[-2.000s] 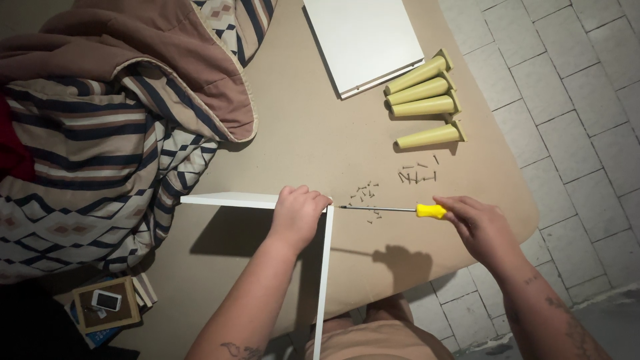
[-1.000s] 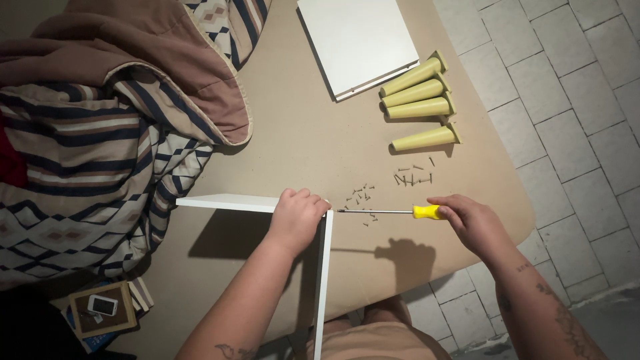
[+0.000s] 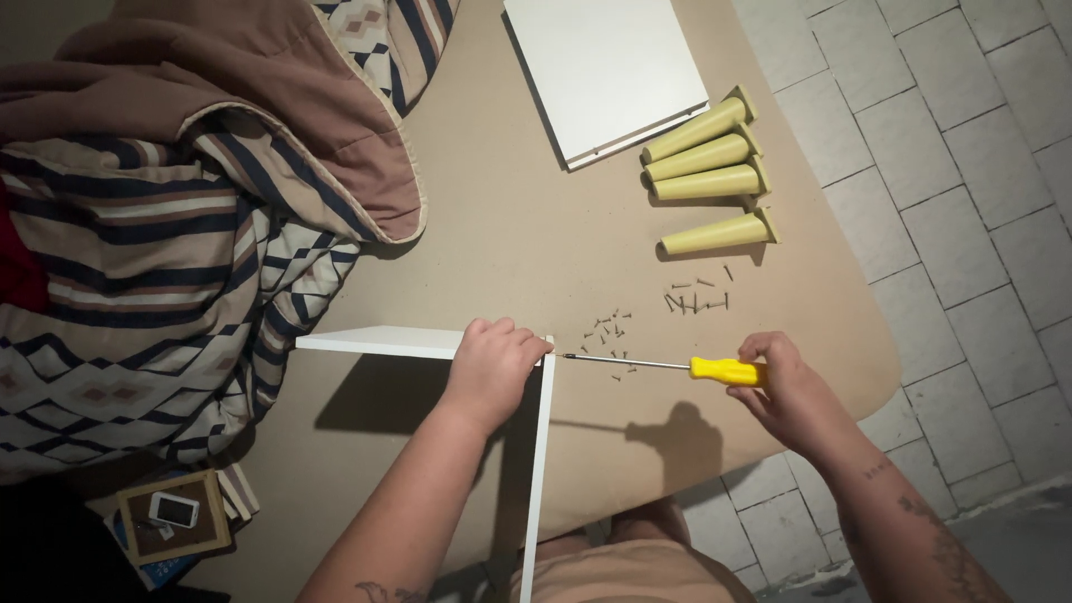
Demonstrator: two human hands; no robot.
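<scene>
Two white panels meet at a corner: one panel [image 3: 385,340] runs left, the other panel [image 3: 538,469] runs toward my body. My left hand [image 3: 494,368] grips them at that corner. In my right hand [image 3: 779,385] is a screwdriver with a yellow handle [image 3: 727,371], its shaft pointing left. The tip meets a screw [image 3: 559,355] at the outer side of the joint. Small screws [image 3: 615,331] lie scattered beside the shaft, and longer screws [image 3: 695,303] lie farther back.
Several yellow-green tapered furniture legs [image 3: 712,182] lie near stacked white boards [image 3: 611,75] on the beige padded surface [image 3: 469,251]. A patterned blanket [image 3: 134,251] is heaped at left. Below it, a wooden frame [image 3: 219,511] holds a small white device [image 3: 174,510]. Tiled floor [image 3: 946,209] borders the right.
</scene>
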